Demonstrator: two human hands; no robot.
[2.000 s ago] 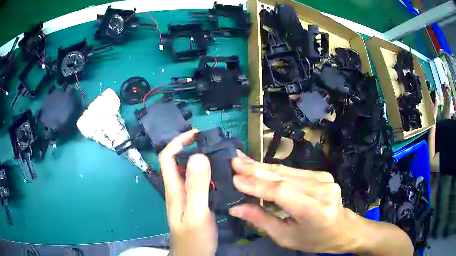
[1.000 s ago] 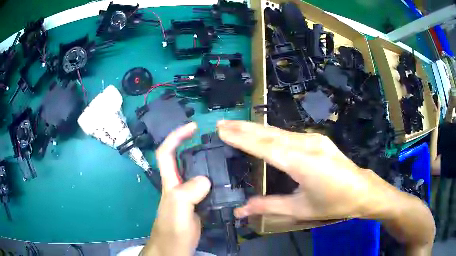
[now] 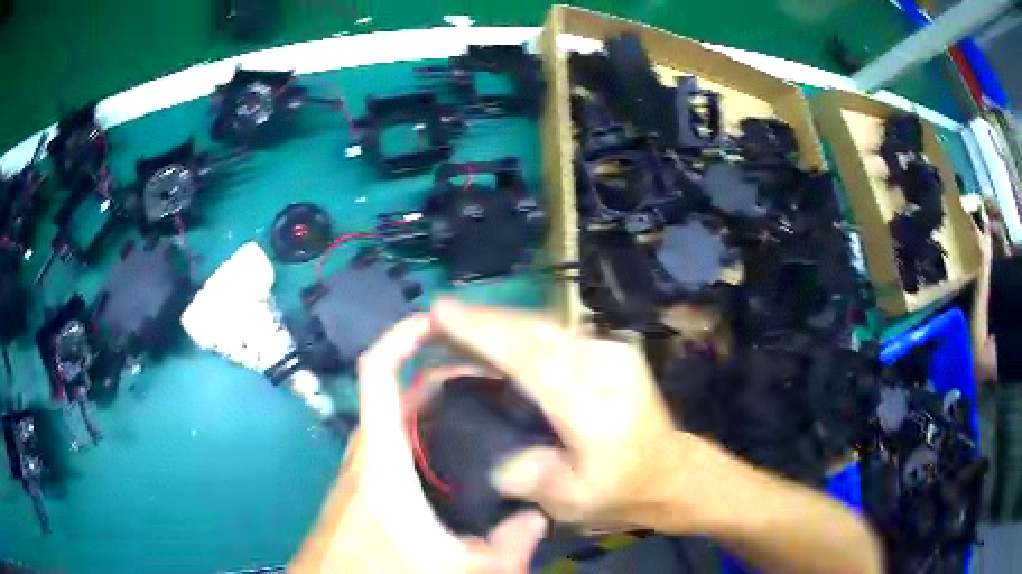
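Observation:
A black housing assembly [image 3: 476, 437] with a thin red wire curving along its left side is held low in the centre of the view. My left hand [image 3: 387, 471] grips it from the left and below. My right hand [image 3: 605, 426] lies over its top and right side, with the thumb on its face. Both hands are bare and slightly blurred. The fingers hide much of the housing's edges.
Black assemblies, a cover plate [image 3: 361, 305], a round disc [image 3: 300, 232] and a white-headed tool [image 3: 239, 312] lie on the teal mat. Cardboard trays [image 3: 560, 213] of black parts and a blue bin [image 3: 939, 342] stand right. A person's arm [image 3: 982, 297] shows far right.
The housing has been turned, so its dark face and red wire now show instead of its ridged side and rods. My right hand has closed in over it. The camera view has shifted slightly.

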